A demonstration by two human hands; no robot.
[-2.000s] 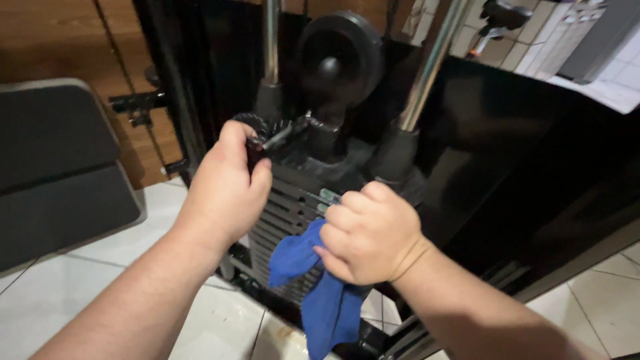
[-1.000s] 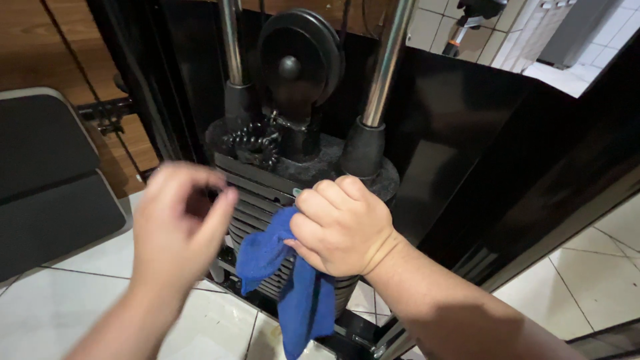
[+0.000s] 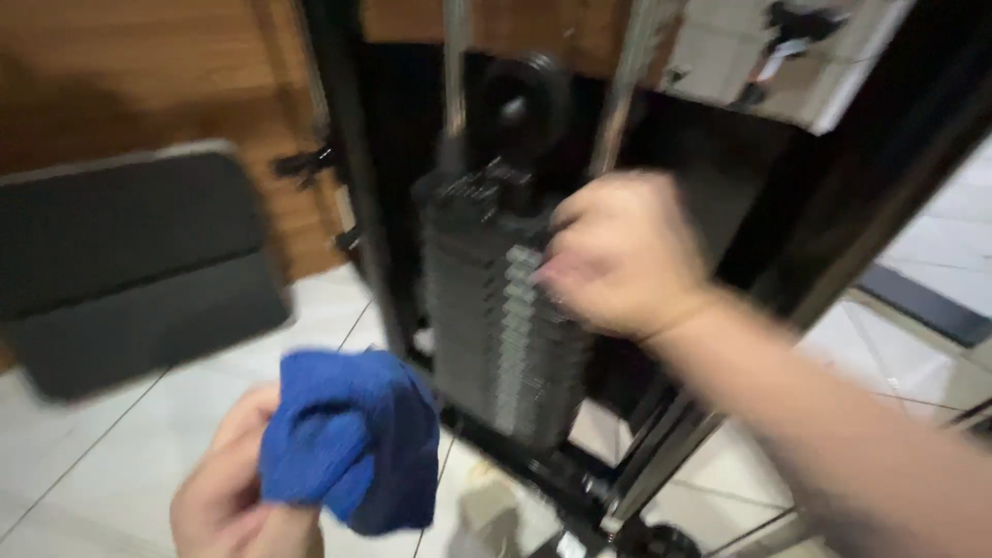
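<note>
A bunched blue cloth (image 3: 353,442) is in my left hand (image 3: 240,488), low in the view and left of the weight stack. My right hand (image 3: 628,256), blurred, has its fingers curled in front of the upper right of the black weight stack (image 3: 496,333); whether it holds anything small cannot be told. Down the stack's front runs a column of pale labels. Above the stack are a black pulley wheel (image 3: 527,105) and two metal guide rods (image 3: 624,101), with a coiled black cord (image 3: 477,190) on the top plate.
Black frame posts (image 3: 876,178) of the gym machine stand on either side of the stack. A dark padded panel (image 3: 132,263) is at the left by a wooden wall (image 3: 155,70). White floor tiles (image 3: 93,457) lie below. A shoe (image 3: 488,504) shows near the bottom.
The blue cloth has passed from my right hand to my left hand, which has moved down. My right hand remains by the stack without the cloth.
</note>
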